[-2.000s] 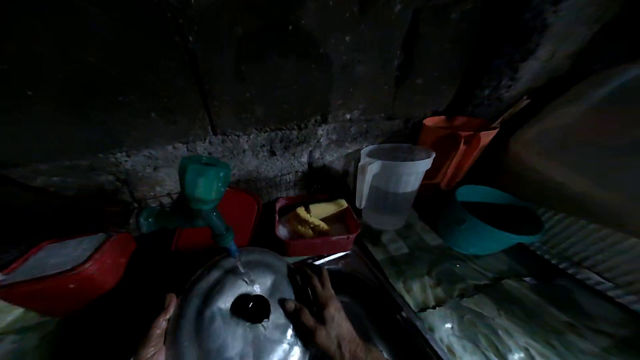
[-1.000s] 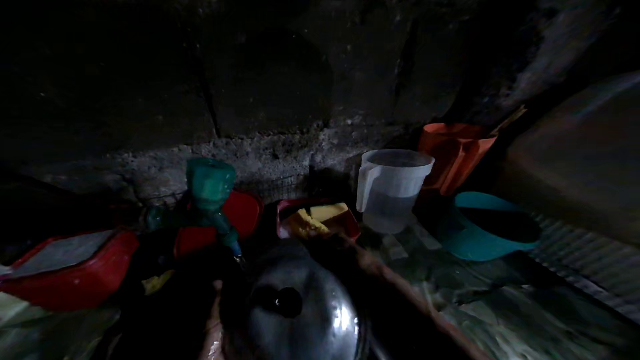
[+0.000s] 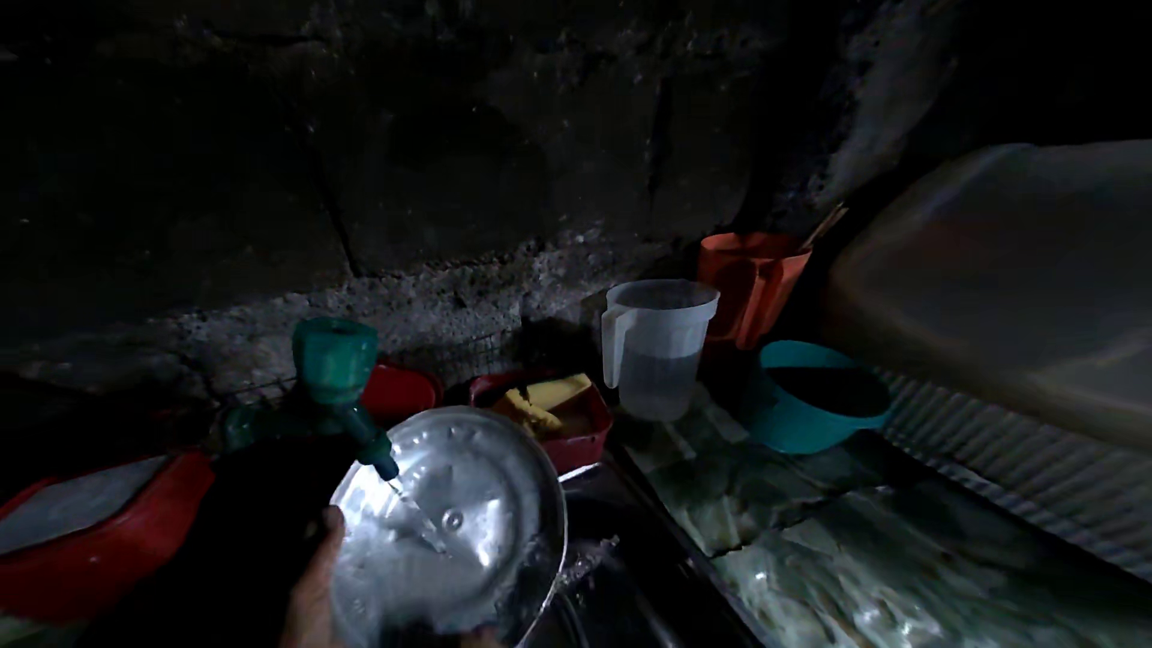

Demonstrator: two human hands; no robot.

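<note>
A round metal pot lid (image 3: 450, 531) is tilted under a green plastic tap (image 3: 337, 378), its knobless face toward me, and a thin stream of water runs onto it. My left hand (image 3: 315, 585) grips the lid's left edge, with the thumb against the rim. Only a small, dark, blurred part of my right hand (image 3: 481, 637) shows at the lid's lower edge; whether it grips the lid is unclear. Behind the lid, a red plastic container (image 3: 576, 445) holds yellow sponges (image 3: 549, 400). The sink (image 3: 612, 576) lies below and to the right of the lid.
On the green marbled counter (image 3: 810, 558) stand a clear plastic jug (image 3: 661, 360) with liquid, an orange jug (image 3: 747, 279) holding sticks, and a teal bowl (image 3: 810, 396). A red tub (image 3: 108, 531) sits at the left, another red item (image 3: 400, 393) behind the tap. A rough wall (image 3: 450, 180) rises behind.
The lid has been turned over: its dark knob faced me in the earlier frames, and its other face shows now. My right hand has moved from the lid's right side to its lower edge.
</note>
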